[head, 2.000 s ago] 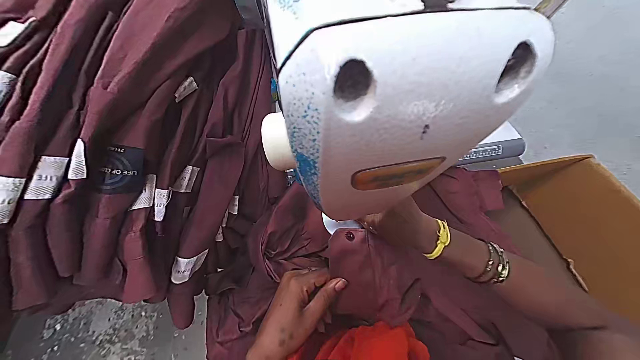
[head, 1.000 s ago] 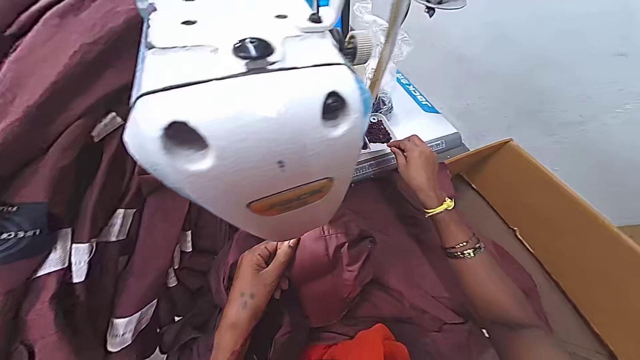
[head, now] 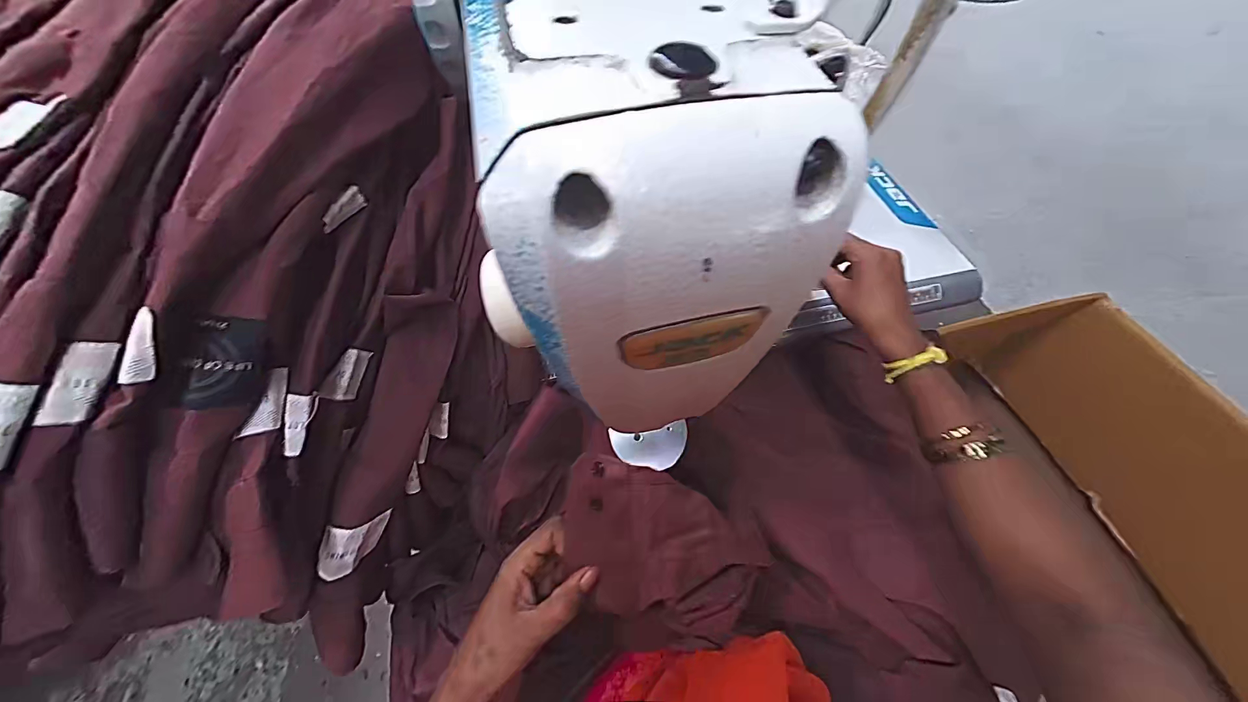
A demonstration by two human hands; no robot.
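Observation:
A white Jack sewing machine head fills the upper middle. Below it, a maroon garment's edge with two dark buttons lies near the machine's round metal plate. My left hand grips this edge between thumb and fingers. To the right of the machine head, my right hand is raised over the machine's bed with thumb and fingertips close together; whether something small is between them cannot be seen. The needle area is hidden behind the head.
Many maroon garments with white labels hang or lie in a row on the left. A cardboard box stands at the right. Orange-red cloth is at the bottom. A clear plastic bag lies behind the machine.
My right hand has moved from beneath the machine head to the bed on its right side. A second button shows on the garment edge, where one was visible two seconds ago. The view has shifted.

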